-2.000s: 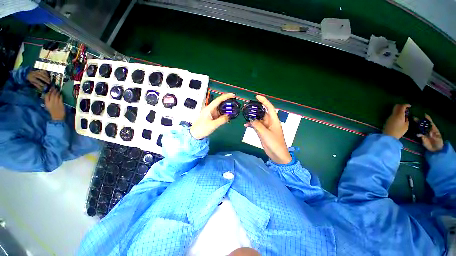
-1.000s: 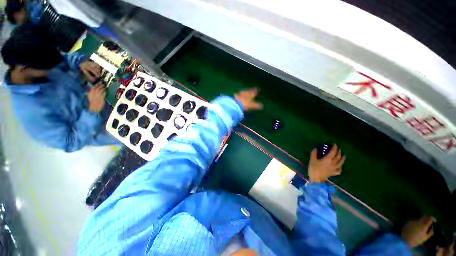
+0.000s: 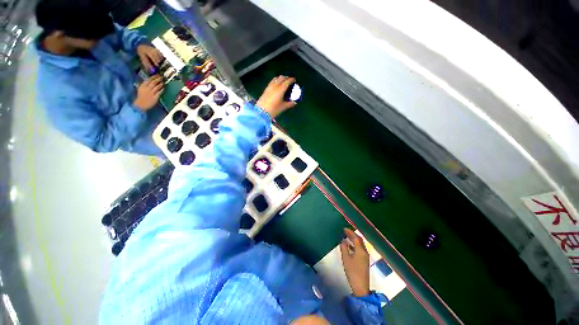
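Observation:
My left hand (image 3: pixel 277 96) reaches over the dark green conveyor belt and holds a round watch (image 3: pixel 294 92) with a bright white face at its fingertips. My right hand (image 3: pixel 355 257) is over the white paper sheet (image 3: pixel 330 269), fingers bent; whether it holds anything is not clear. Two watches with small lit purple marks lie on the belt, one nearer (image 3: pixel 376 192) and one farther right (image 3: pixel 430 240). The white foam tray (image 3: pixel 289 138) holds rows of dark watches and one lit pink (image 3: pixel 261 166); my left sleeve hides its middle.
A black blister tray (image 3: pixel 136 206) lies left of my sleeve. A person in blue (image 3: pixel 95 95) works at the upper left beside wires and a pale fixture (image 3: pixel 168 53). A white curved housing with a red-lettered label (image 3: pixel 551 219) borders the belt's far side.
My left hand has moved up and left and now holds a white-lit watch. My right hand has let go of its watch on the belt and drawn back over the paper. The view has turned left.

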